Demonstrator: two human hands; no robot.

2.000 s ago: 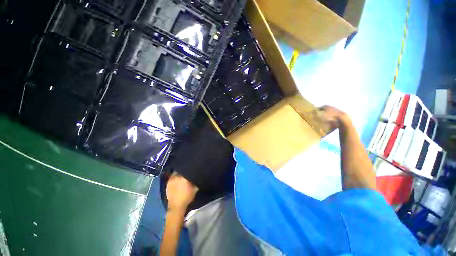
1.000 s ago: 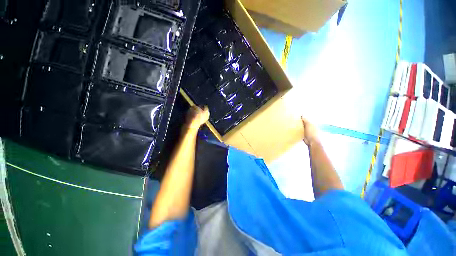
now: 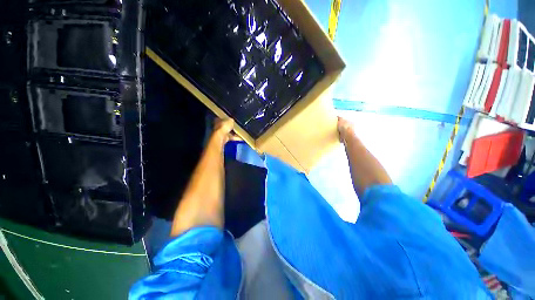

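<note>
An open cardboard carton (image 3: 305,130) stands in front of me, its near flap towards my body. A shiny black blister tray (image 3: 258,70) lies inside it. My left hand (image 3: 223,128) grips the carton's left wall near the near corner. My right hand (image 3: 345,129) is at the right edge of the near flap, fingers partly hidden; it appears to hold that edge. Another large black blister tray (image 3: 88,170) with rectangular pockets lies on the green bench (image 3: 88,269) at the left. Some upper pockets hold dark pieces with grey rims.
Blue floor (image 3: 399,64) with yellow-striped lines lies beyond the carton. At the right are white-and-red stacked trays (image 3: 493,76), a red bin (image 3: 495,151) and a blue stool (image 3: 469,202). A blue cloth or sleeve shows at the right edge.
My left hand has come up from below the bench tray to the carton's left wall. The carton now shows further from the bench tray's pockets, and the view has shifted right.
</note>
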